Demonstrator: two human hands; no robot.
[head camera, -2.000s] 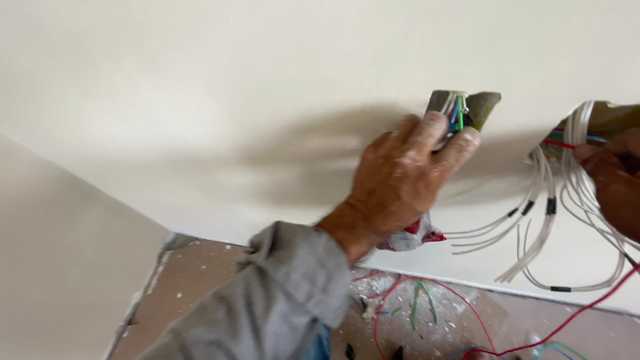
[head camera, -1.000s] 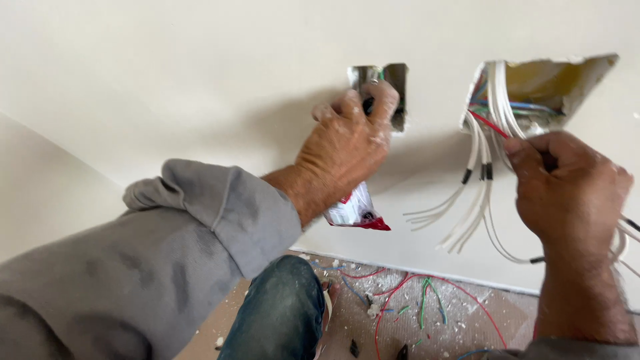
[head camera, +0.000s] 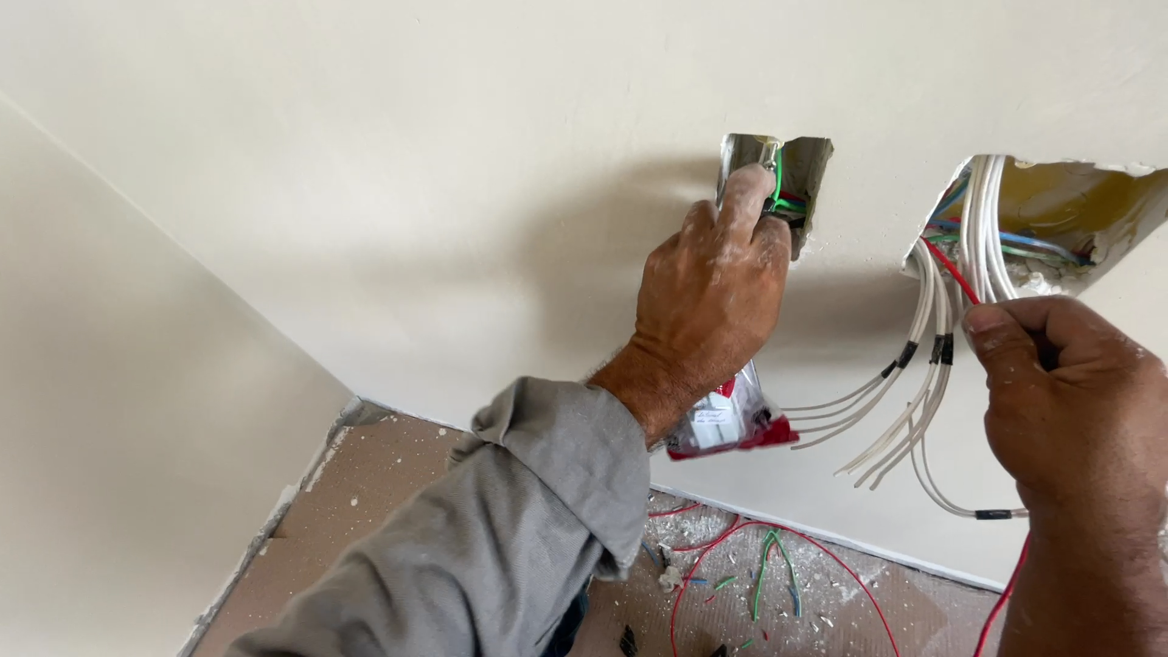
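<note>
My left hand (head camera: 716, 265), dusted white, reaches with its fingers into the smaller wall cutout (head camera: 810, 169), where green wires (head camera: 778, 173) and a dark item show; whether the fingers grip anything is hidden. A plastic bag (head camera: 730, 420) with white parts hangs below that wrist. My right hand (head camera: 1068, 392) pinches a red wire (head camera: 952, 271) between thumb and fingers at the larger wall cutout (head camera: 1086, 205). White cables (head camera: 984, 219) come out of this opening, beside blue and green wires inside it. Some bundles of them carry black tape (head camera: 943, 349).
Below the wall lies a dusty floor covering (head camera: 365, 493) with plaster bits, green wire offcuts (head camera: 766, 570) and a loose red wire (head camera: 849, 570). The wall corner (head camera: 356, 397) is at the left. Thin white cable ends (head camera: 867, 465) hang beneath the larger cutout.
My right hand, on the red wire, has come down and away from the larger cutout since the earliest frame. My left hand stays at the smaller cutout. The view has shifted.
</note>
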